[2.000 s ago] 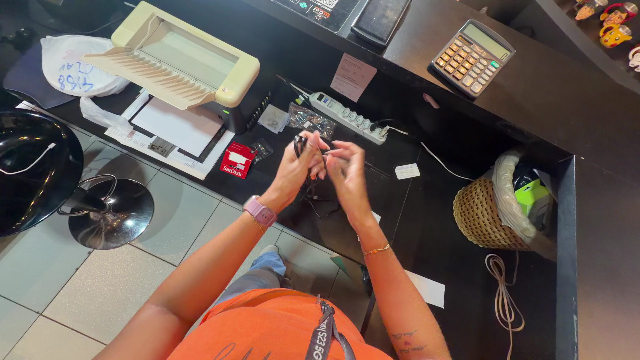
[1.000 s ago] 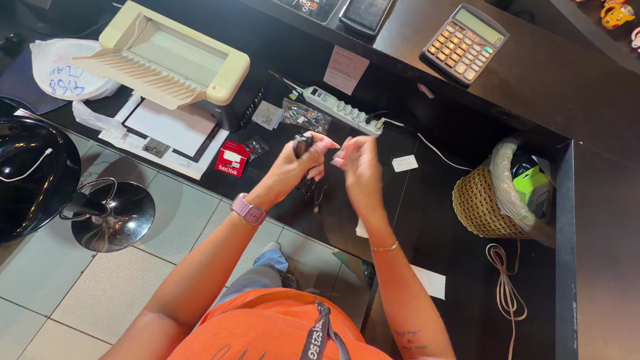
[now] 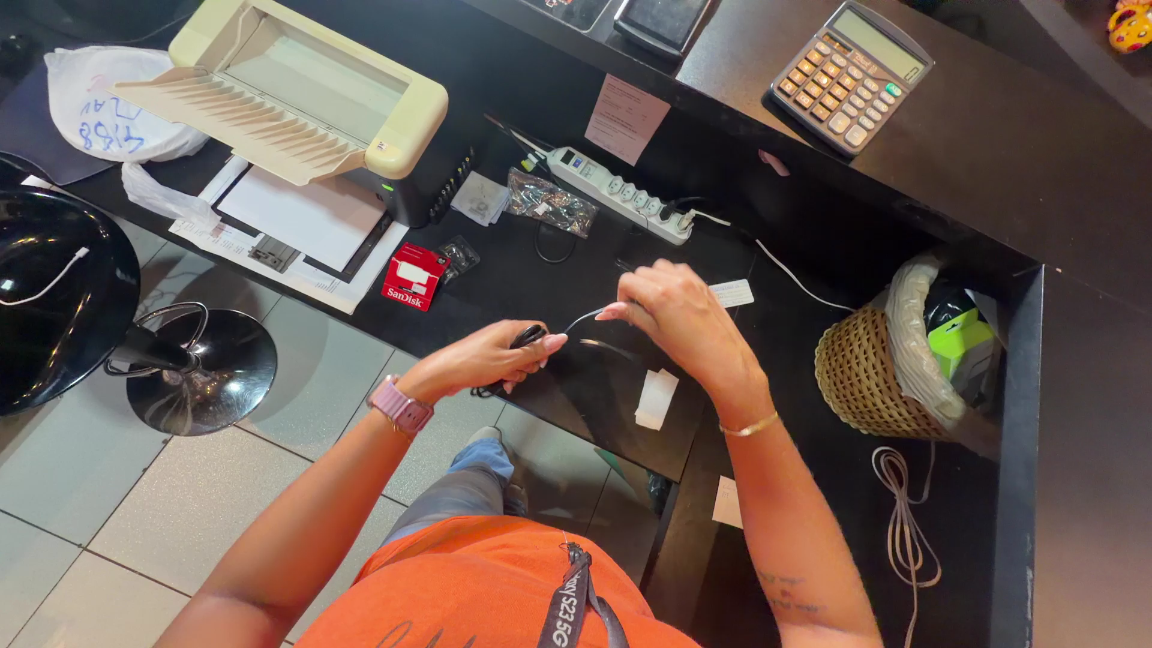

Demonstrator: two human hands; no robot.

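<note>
My left hand is closed around a bundled black cable, its thumb pointing right. From the thumb a thin stretch of cable runs up to my right hand, which pinches it between thumb and fingers. Both hands are above the black desk, a short way apart. To the left of them lies a red SanDisk package, with a small clear plastic packet against its right side. A white paper slip rests on the desk below my right hand.
A beige printer and papers occupy the desk's left. A white power strip lies behind my hands, beside a plastic bag. On the right stand a wicker basket and a coiled cord. A calculator sits on the raised counter.
My hands have moved apart, with a stretch of cable now visible between them. My left hand still holds the black bundle.
</note>
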